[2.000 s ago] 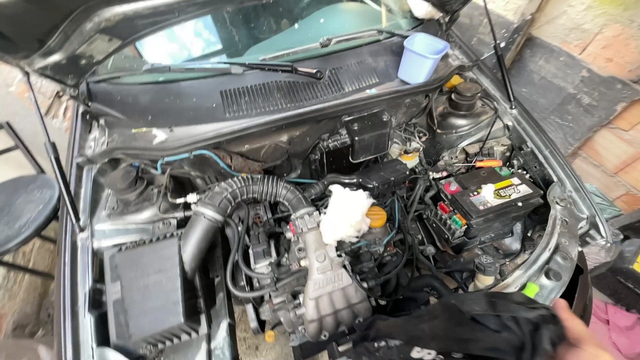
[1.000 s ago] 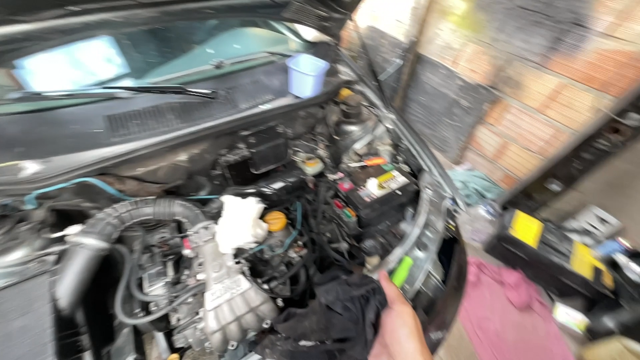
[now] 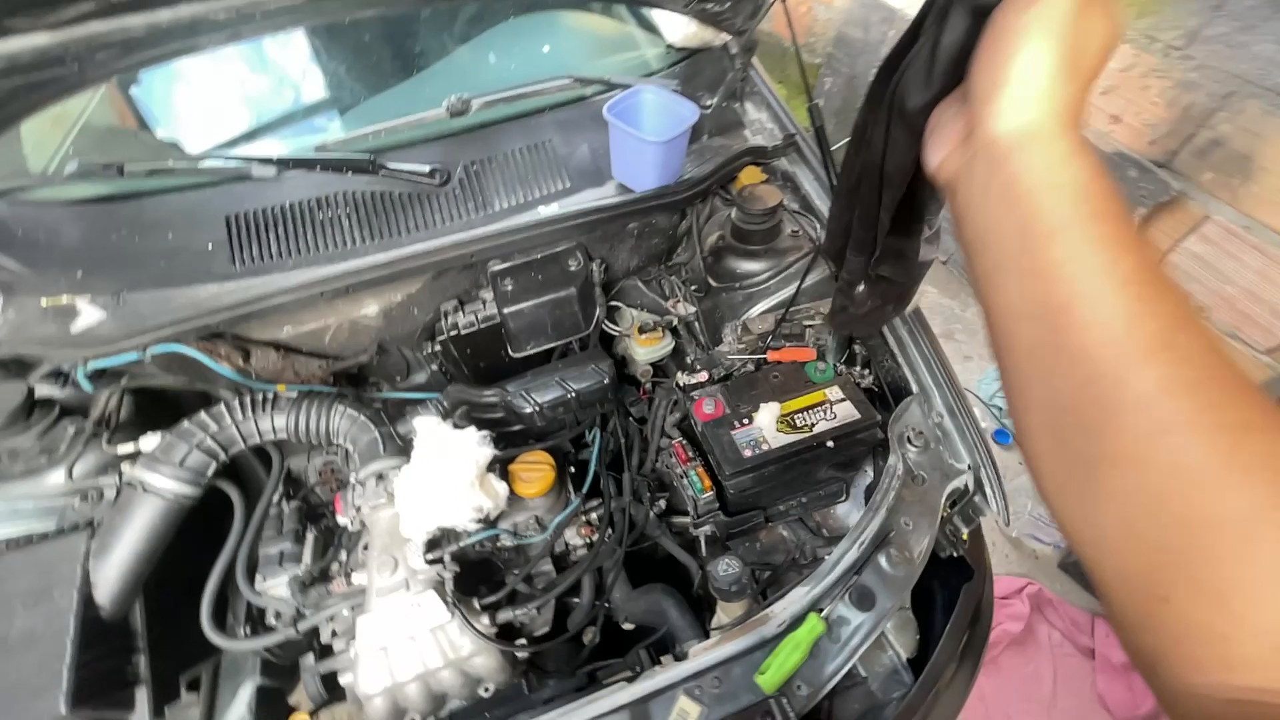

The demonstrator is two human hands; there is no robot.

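Note:
My right hand [image 3: 1030,90], blurred at the top right, is closed on a black cloth [image 3: 890,190] that hangs down beside the fender, near the battery. My left hand is out of view. Below the cloth is the car battery [image 3: 790,430], with an orange-handled screwdriver [image 3: 792,355] lying just behind it. A green-handled screwdriver [image 3: 790,655] rests on the front crossmember. A wad of white material [image 3: 448,478] lies on the engine beside the yellow oil filler cap [image 3: 532,473].
A blue plastic container [image 3: 650,140] stands on the cowl near the windshield. The hood prop strut [image 3: 808,95] rises at the right of the engine bay. A pink cloth [image 3: 1060,655] lies on the ground at the lower right. The air intake hose [image 3: 260,430] crosses the left side.
The black cloth lay over the front of the engine bay in the earlier frames; my right hand has lifted it up to the top right. The green-handled screwdriver is now fully uncovered.

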